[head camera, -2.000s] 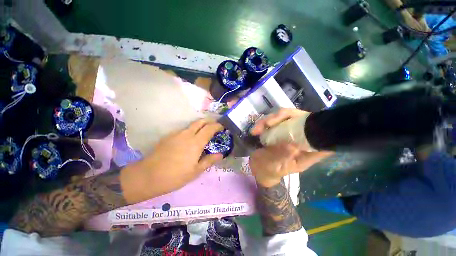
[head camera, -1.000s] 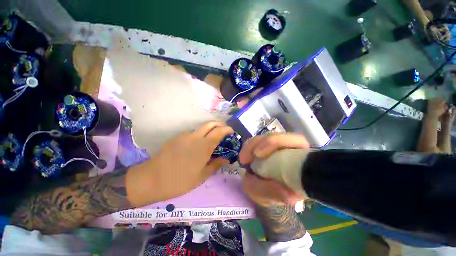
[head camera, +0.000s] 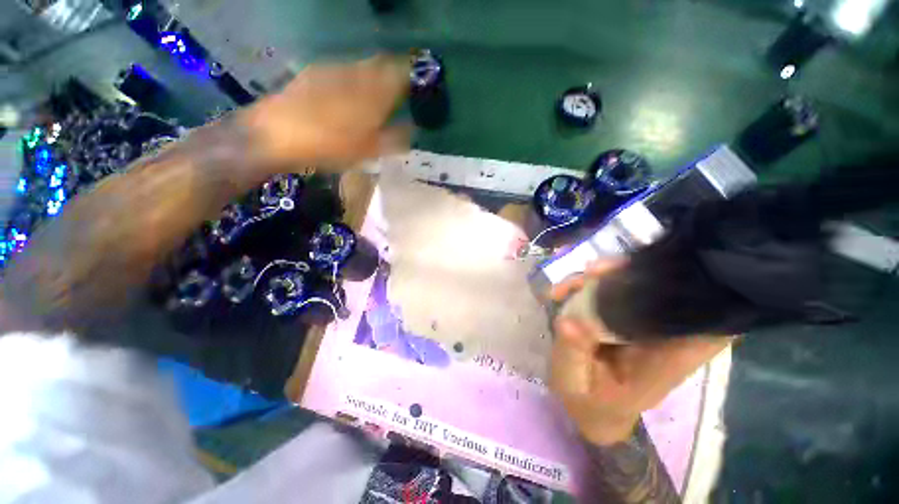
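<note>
My left hand (head camera: 340, 110) is blurred and stretched out over the green conveyor. Its fingertips are beside a black cylindrical unit (head camera: 427, 96) with a circuit board on top; I cannot tell whether they grip it. My right hand (head camera: 613, 379) is shut on the pale nose of the electric screwdriver (head camera: 705, 281), whose black barrel points right. The driver tip is hidden by my fingers. The pink work mat (head camera: 444, 404) lies below, with no unit on its beige patch. The white screw feeder (head camera: 616, 236) is partly hidden behind the driver.
Waiting units (head camera: 286, 290) with white wires cluster left of the mat. Two units (head camera: 564, 200) stand by the feeder at the pale rail (head camera: 473, 174). More units (head camera: 579, 105) are on the conveyor. Boards glow blue (head camera: 44, 177) at the far left.
My left hand has moved from the mat up and left over the conveyor. The unit under my hands has left the mat. The driver has risen in view, and the whole view has shifted left.
</note>
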